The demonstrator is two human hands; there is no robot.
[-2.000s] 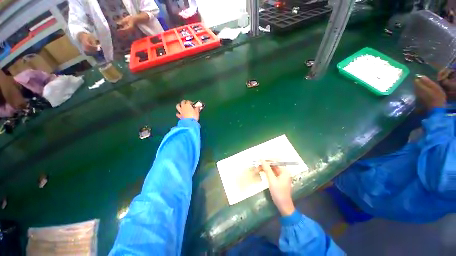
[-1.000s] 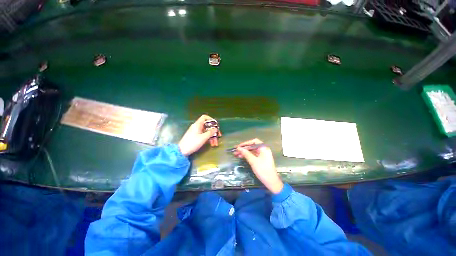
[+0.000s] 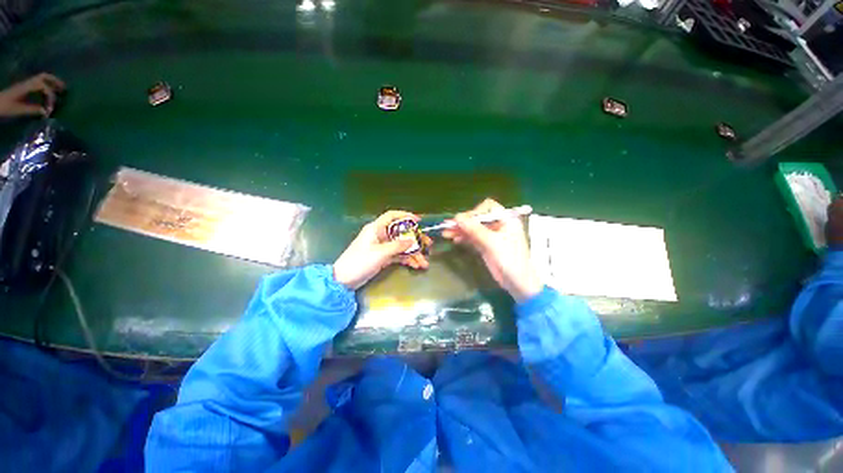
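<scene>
My left hand (image 3: pixel 377 249) holds a small watch housing (image 3: pixel 404 233) with a dark shiny rim between its fingertips, just above the bench. My right hand (image 3: pixel 493 242) holds pale tweezers (image 3: pixel 492 216) like a pen. Their tip points left and is at or very near the housing's right side. I cannot tell whether they touch or whether anything is at the tip. A white adhesive sheet (image 3: pixel 605 258) lies on the bench, right beside my right hand.
More housings lie across the green bench (image 3: pixel 277 139), one of them straight ahead (image 3: pixel 389 98). A bagged sheet (image 3: pixel 199 217) and a black bag (image 3: pixel 42 208) lie left. Amber strips (image 3: pixel 430 192) lie ahead. A green tray (image 3: pixel 800 208) and metal post stand right. Other persons' hands show at both edges.
My view swung from the far side down to the bench. My left hand took up a housing and brought it close. My right hand left the white sheet; the tweezers now reach the housing.
</scene>
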